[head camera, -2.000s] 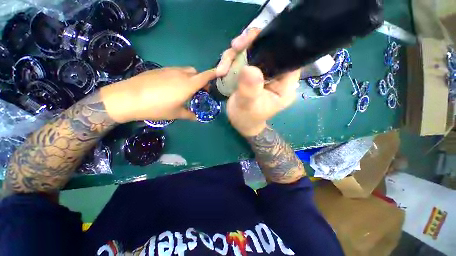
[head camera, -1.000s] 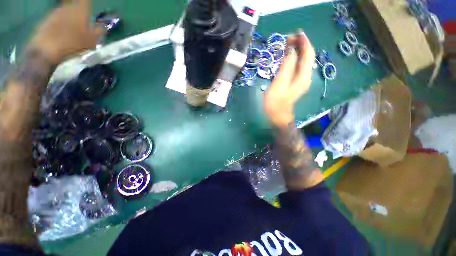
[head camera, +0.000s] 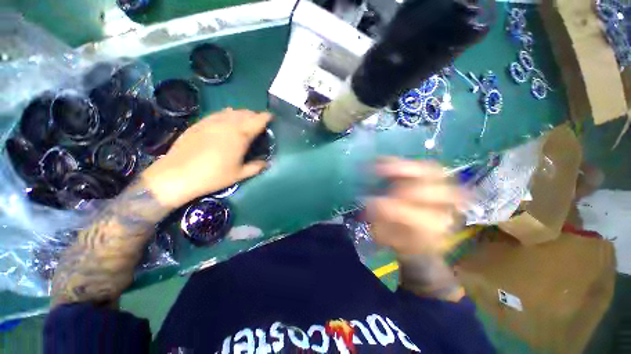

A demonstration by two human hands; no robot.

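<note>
My left hand point(head camera: 211, 148) is closed around a round black housing point(head camera: 260, 148) above the bench, its fingers on the rim. My right hand point(head camera: 415, 200) is blurred near the bench's front edge, with fingers bent; whether it holds anything cannot be told. The electric screwdriver point(head camera: 408, 55) hangs over the bench, its beige grip pointing down left in front of the white screw feeder point(head camera: 322, 59). A round unit with a shiny purple-blue face point(head camera: 206, 221) lies below my left hand.
A pile of black housings point(head camera: 114, 155) with clear plastic bag point(head camera: 28, 235) lies at left. Blue circuit boards point(head camera: 420, 104) lie right of the screwdriver, more with wires point(head camera: 492, 101) farther right. A cardboard box point(head camera: 588, 62) and a larger brown box point(head camera: 540, 290) stand at right.
My left hand has come from the far upper left to the bench middle, now with a housing. My right hand has moved down from the circuit boards towards the front edge. The screwdriver leans differently.
</note>
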